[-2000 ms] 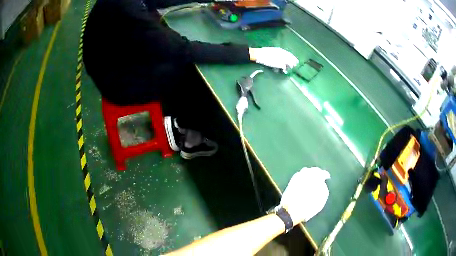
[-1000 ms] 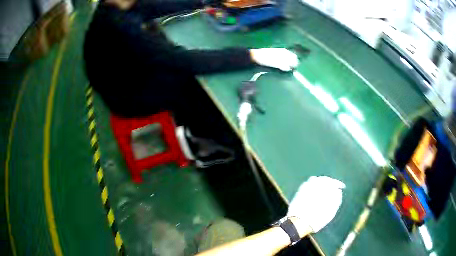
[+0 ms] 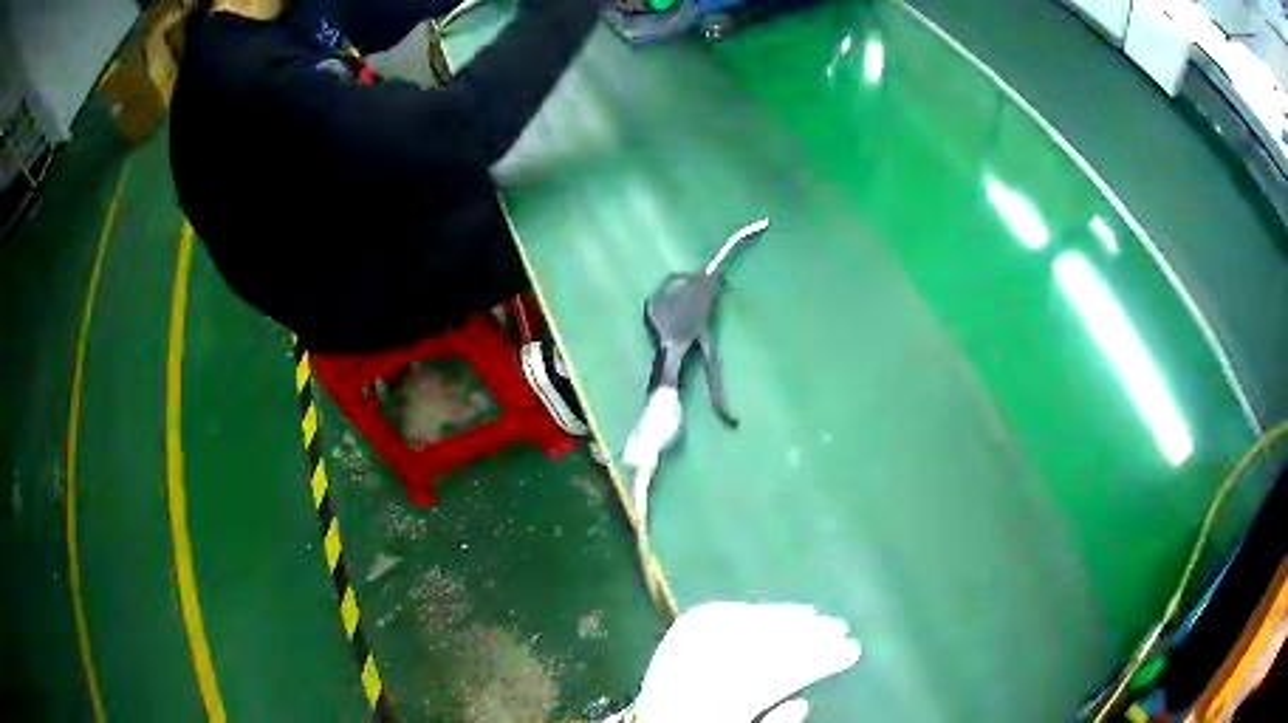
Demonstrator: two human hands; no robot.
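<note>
My left hand (image 3: 749, 664), in a white glove, is at the bottom edge, cut off at the wrist, over the near side of the green-matted bench (image 3: 876, 466). Its fingers are extended, the thumb is apart, and no object shows in it. My right hand is out of the picture. A dark hand tool with a pale lead (image 3: 684, 318) lies on the bench beyond my left hand, near the edge. The orange nest (image 3: 1250, 657) of a press fixture is cut off at the lower right corner.
A person in dark clothes (image 3: 353, 184) sits at the left on a red stool (image 3: 466, 449), one arm reaching over the bench. Part of a blue machine (image 3: 706, 20) is at the top. A yellowish hose (image 3: 1201, 530) curves at the right. Striped tape (image 3: 322, 502) marks the floor.
The view has shifted, so the tool appears larger and the right press is mostly out. My left hand appears lower. The other person's gloved hand and the black frame no longer show.
</note>
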